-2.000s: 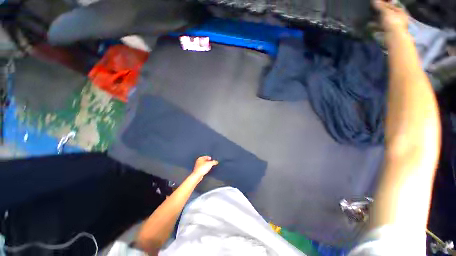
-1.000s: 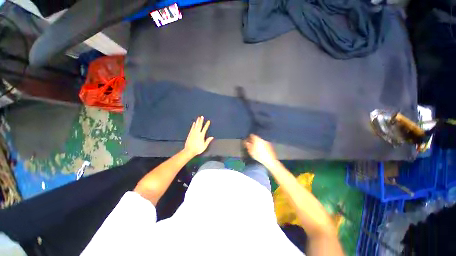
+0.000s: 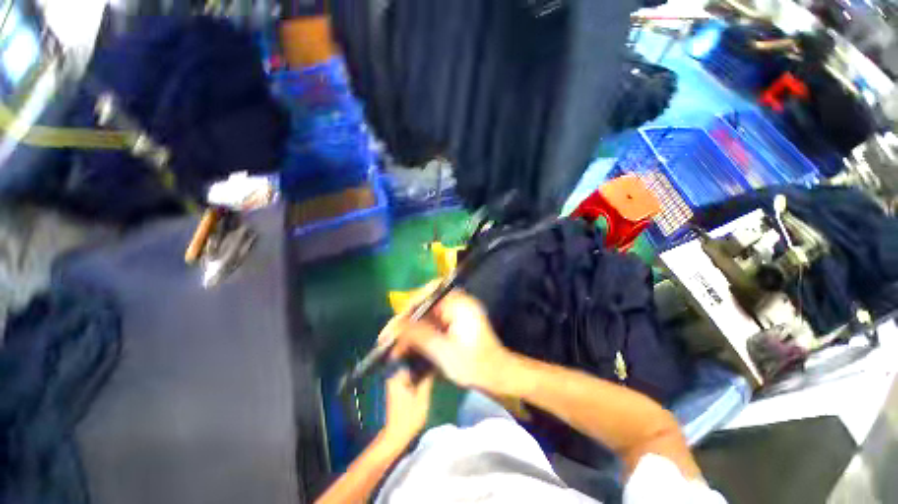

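Note:
A thin dark bar, which looks like a trouser hanger (image 3: pixel 372 366), slants up to the right in front of my body, blurred. My right hand (image 3: pixel 458 340) is closed around it. My left hand (image 3: pixel 406 399) is just below, closed at the bar, its fingers partly hidden. Whether cloth hangs from the bar cannot be told. Beyond the bar, a dense row of dark hanging garments (image 3: pixel 473 98) fills the top middle.
The grey pressing table (image 3: pixel 197 394) is at left, with the iron (image 3: pixel 228 251) near its far end and crumpled dark cloth (image 3: pixel 59 364) at its left. Blue crates (image 3: pixel 340 212), a dark garment pile (image 3: pixel 581 305), a red-orange stool (image 3: pixel 625 207) and a sewing machine (image 3: pixel 758 276) also show.
The view has swung right, away from the table. My hands have left the tabletop and now hold the dark bar together in the air. The flat trousers no longer show on the visible tabletop.

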